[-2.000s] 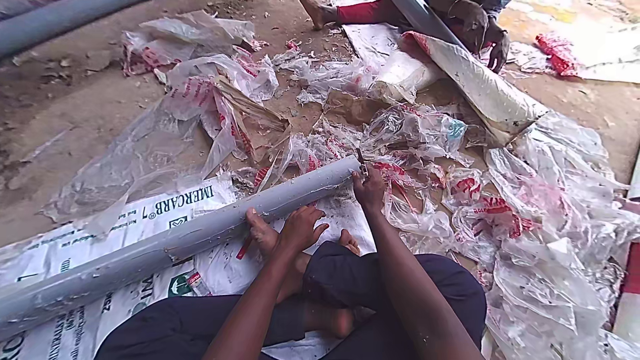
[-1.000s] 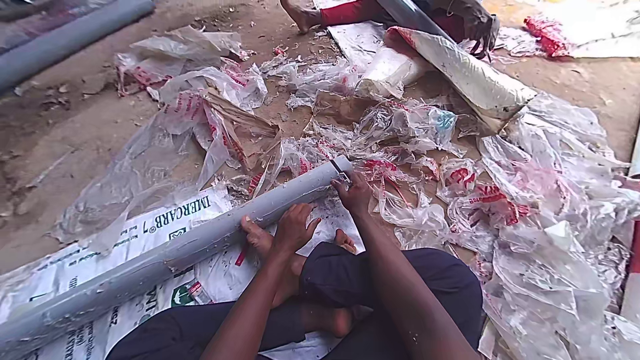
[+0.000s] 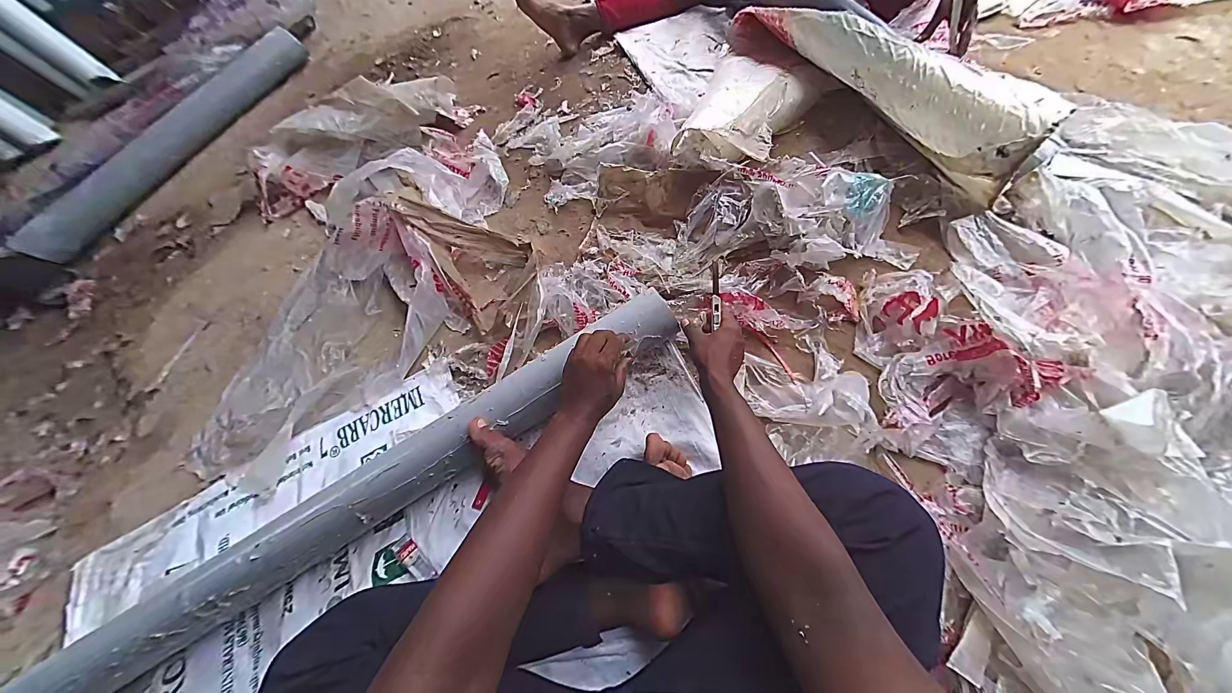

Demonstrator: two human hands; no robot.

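Note:
A long grey plastic pipe slants from the lower left to the middle of the view, lying over a printed white sack. My left hand, its fingers bent, touches the pipe near its upper right end; shavings show beside the fingers. Just right of that end, my right hand is closed around a small knife whose narrow blade points up, apart from the pipe. My bare foot rests against the pipe's near side.
Crumpled clear plastic film with red print covers much of the ground. The printed white sack lies under the pipe. Another grey pipe is at the upper left. A rolled white sheet lies ahead, near another person's foot.
My right hand with the knife has come off the pipe's end and is now to its right. My left hand has moved along the pipe toward that end.

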